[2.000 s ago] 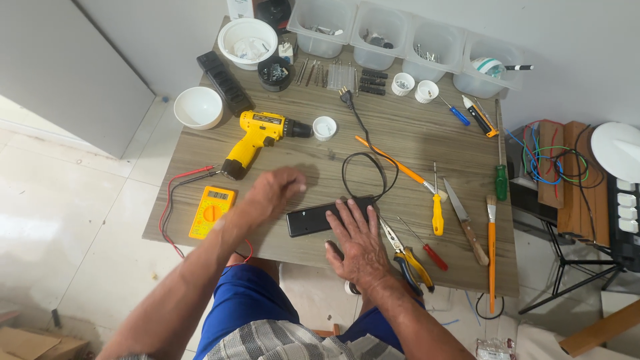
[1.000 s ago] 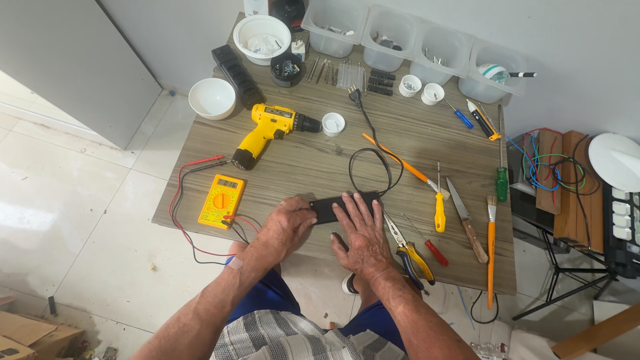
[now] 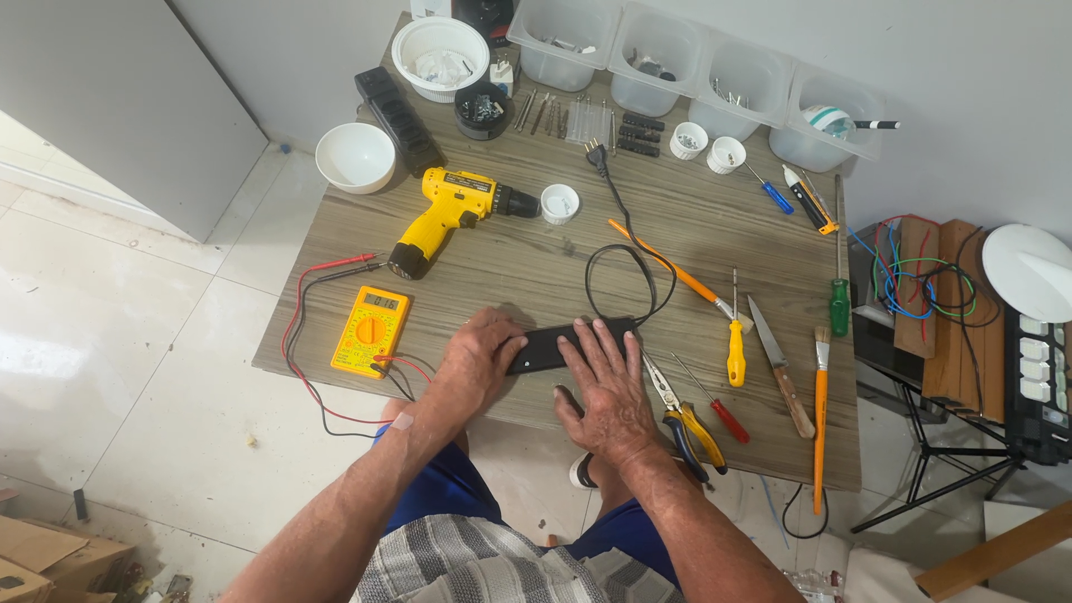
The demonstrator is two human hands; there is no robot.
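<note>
A long black plastic casing [image 3: 544, 347], likely a power strip, lies on the wooden table near its front edge. My left hand [image 3: 481, 356] grips its left end between thumb and fingers. Spread flat over the right part of the casing is my right hand [image 3: 605, 381], pressing on it without closing round it. A black cord runs from the casing's right end in a loop to a plug [image 3: 596, 157]. Left of my left hand is a yellow multimeter [image 3: 370, 331] with red and black leads. Long-nose pliers [image 3: 682, 414] lie just right of my right hand.
A yellow cordless drill [image 3: 452, 213] lies behind the multimeter, beside a small white cup [image 3: 559, 203]. Screwdrivers, a knife [image 3: 780, 368] and a paintbrush [image 3: 821, 419] lie at the right. Clear plastic bins [image 3: 565, 63], bowls and a black socket strip [image 3: 398, 121] line the back.
My left hand, raised above the casing's left end two seconds ago, has come down and taken hold of that end. My right hand stays on the casing.
</note>
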